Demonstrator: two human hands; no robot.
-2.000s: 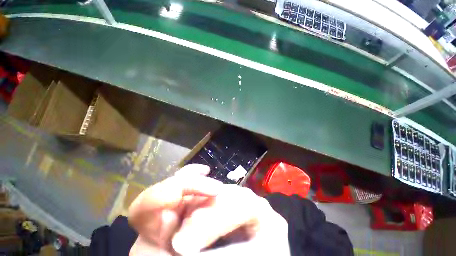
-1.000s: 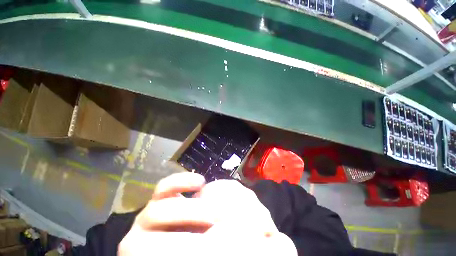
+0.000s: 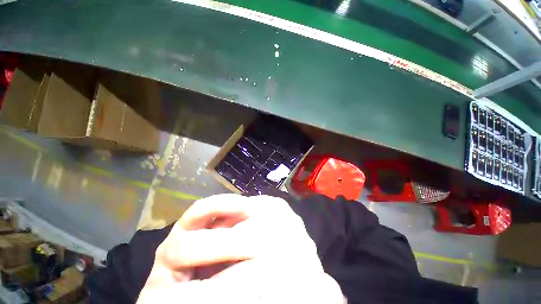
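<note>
My right hand (image 3: pixel 279 249) and my left hand (image 3: pixel 172 258) are close together at the bottom middle, very near the camera. They are bright and washed out, and their outlines merge. The fingers look curled. I cannot tell whether anything is between them. Beyond them, an open carton (image 3: pixel 217 158) of black, shiny packed items stands on the floor against the bench, with a white scrap (image 3: pixel 278 173) on top.
The dark green bench (image 3: pixel 332 104) carries a black phone (image 3: pixel 451 121) and a blister tray of black units (image 3: pixel 497 148) at right. Red stools (image 3: pixel 339 179) stand below. Large open brown boxes (image 3: pixel 121 119) are at left. A green conveyor (image 3: pixel 379 37) runs behind.
The view has shifted, so the bench and trays sit differently in it. My hands stay together, with the fingers slightly rearranged. The tray across the conveyor has left the view.
</note>
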